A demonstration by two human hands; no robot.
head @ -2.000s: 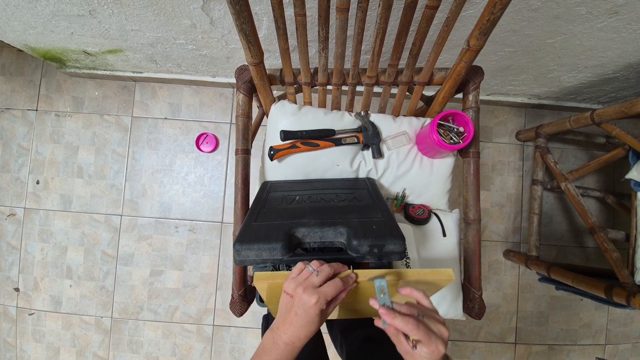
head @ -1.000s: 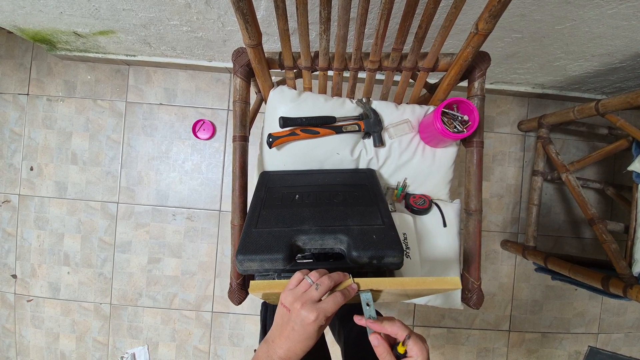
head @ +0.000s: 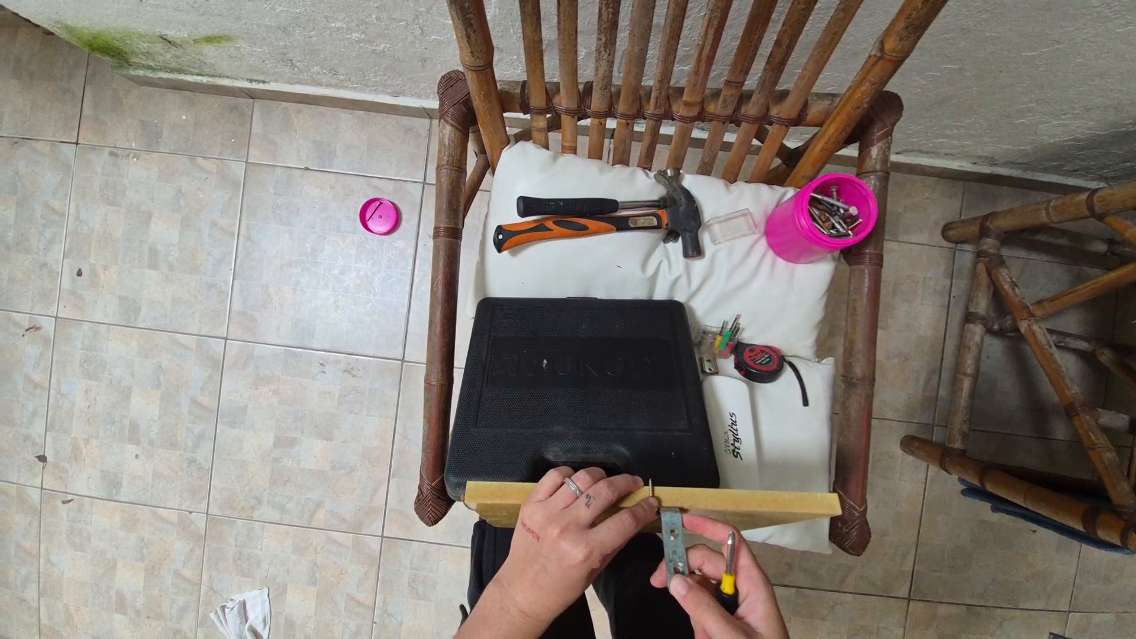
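Observation:
My left hand (head: 568,541) grips the top edge of a yellowish wooden board (head: 745,502), which stands on edge in front of a black plastic tool case (head: 586,382). A small screw (head: 650,487) shows upright at the board's edge, beside my left fingertips. My right hand (head: 719,577) pinches a metal bracket (head: 674,541) with holes, its upper end against the board's near face. The same hand also holds a screwdriver (head: 729,572) with a yellow and black handle, its shaft pointing up.
On the white chair cushion (head: 586,275) lie two hammers (head: 612,222), a clear plastic box (head: 731,226), a tape measure (head: 759,362), small screwdriver bits (head: 726,335) and a pink jar (head: 821,217) of screws. A pink lid (head: 380,216) and a white cloth (head: 242,614) lie on the tiled floor.
My right hand has brought the bracket up against the board's face from slightly lower. The screwdriver in that hand now points upward. My left hand stays on the board.

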